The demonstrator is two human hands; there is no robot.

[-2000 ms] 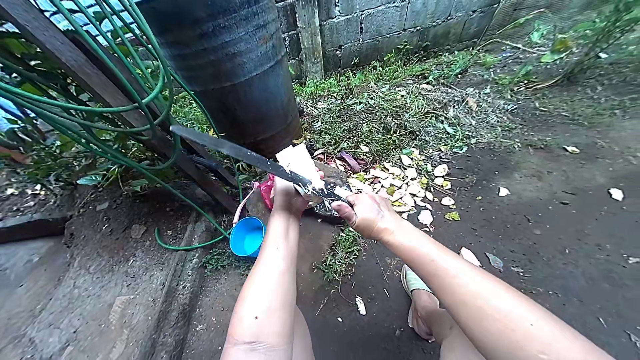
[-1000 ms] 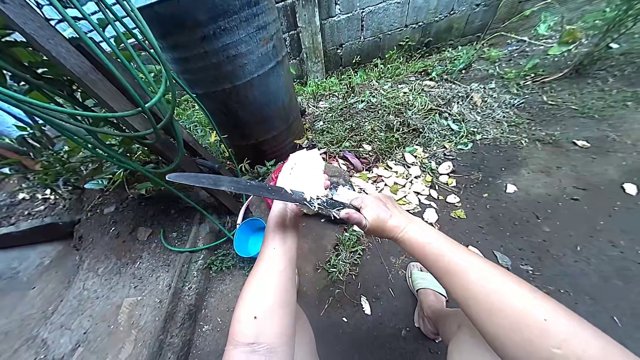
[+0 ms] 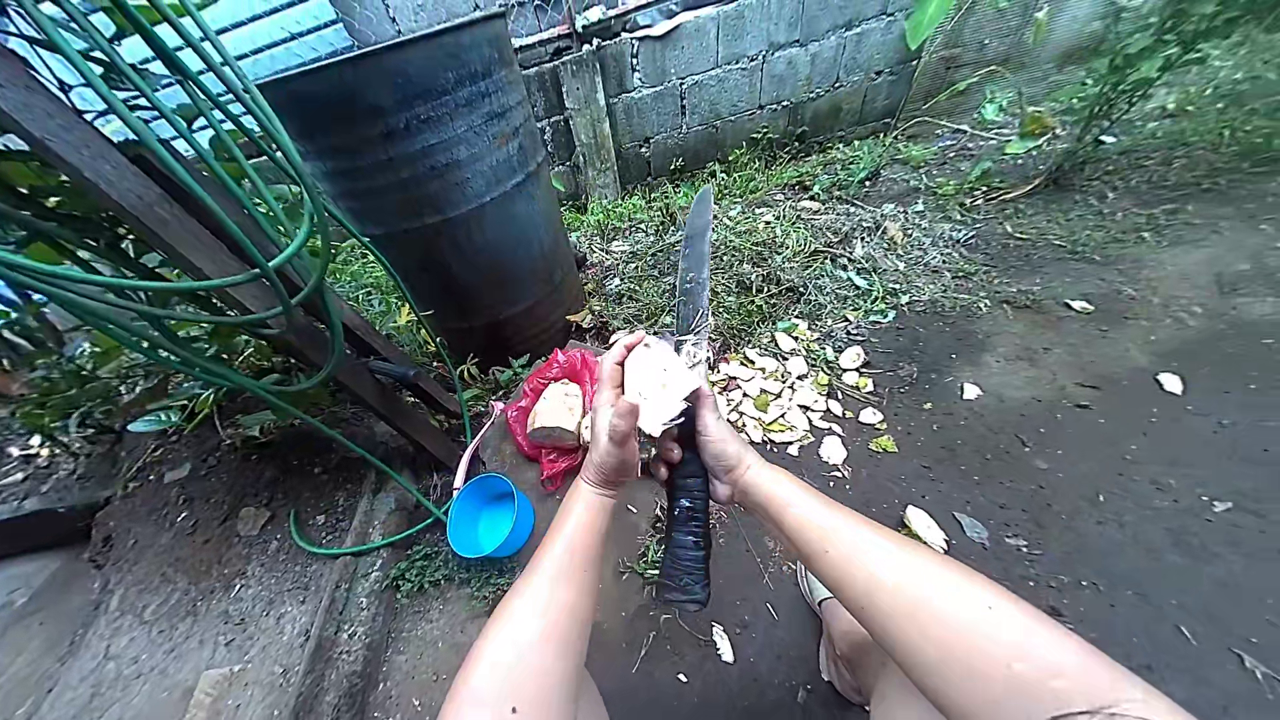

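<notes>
My left hand (image 3: 614, 425) grips a pale, peeled chunk of fruit or root (image 3: 657, 385) from its left side. My right hand (image 3: 715, 450) is closed around the upper part of the black wrapped handle of a machete (image 3: 694, 270). The dark blade points up and away, close against the right side of the chunk, with pale shreds stuck near its base. Left of my left hand, another pale chunk with a brown side (image 3: 557, 412) lies in a red plastic bag (image 3: 524, 400). Pale peelings (image 3: 790, 395) are heaped on the ground beyond my right hand.
A blue plastic dipper (image 3: 490, 515) lies near the bag. Behind it stands a dark metal drum (image 3: 430, 180). Coils of green hose (image 3: 290, 335) hang over a wooden beam (image 3: 170, 215) at left. A concrete block wall (image 3: 730, 80) runs across the back. My sandaled foot (image 3: 840, 640) is below.
The machete has swung from pointing left across the chunk to pointing up and away. My left hand now shows on the chunk's left side, and the chunk in the red bag has come into sight.
</notes>
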